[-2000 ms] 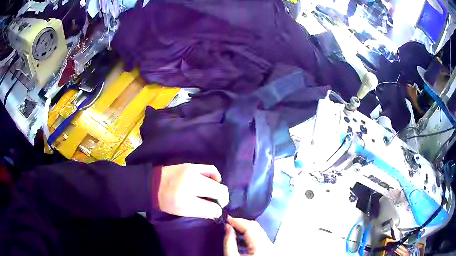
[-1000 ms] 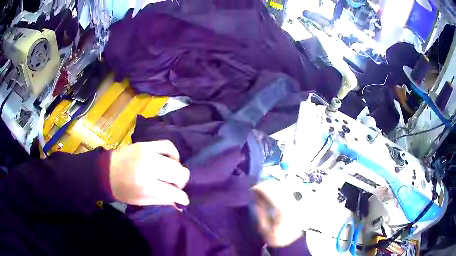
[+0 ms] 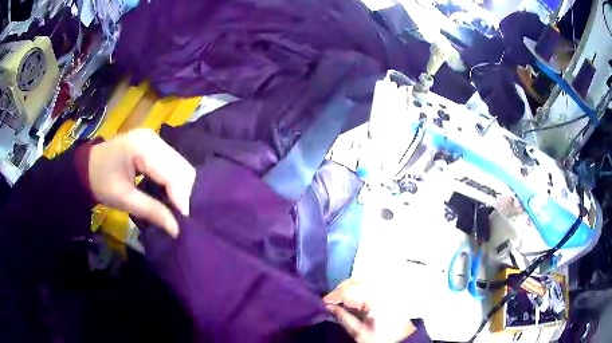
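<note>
A large dark purple garment (image 3: 228,234) lies in front of me and is heaped up towards the back. A bluer, shinier strip (image 3: 305,161) runs across it beside the machine. My left hand (image 3: 144,177) pinches the cloth at the left, its thumb and fingers on the edge. My right hand (image 3: 362,309) pinches the cloth edge at the lower middle, partly washed out by glare. The cloth is stretched between both hands. The white sewing machine head (image 3: 496,167) with a blue stripe stands at the right; its needle is lost in glare.
Scissors with light-blue loops (image 3: 462,269) lie on the machine bed (image 3: 402,268). A yellow crate (image 3: 144,110) is left of the garment, with a cream machine part (image 3: 33,80) beyond it. Black cables (image 3: 530,275) and a small yellow-edged box (image 3: 537,301) are at the lower right.
My hands have moved from close together to wide apart, the left up and leftwards. The cloth between them is now spread flatter. The view has shifted, so the machine appears higher and further left.
</note>
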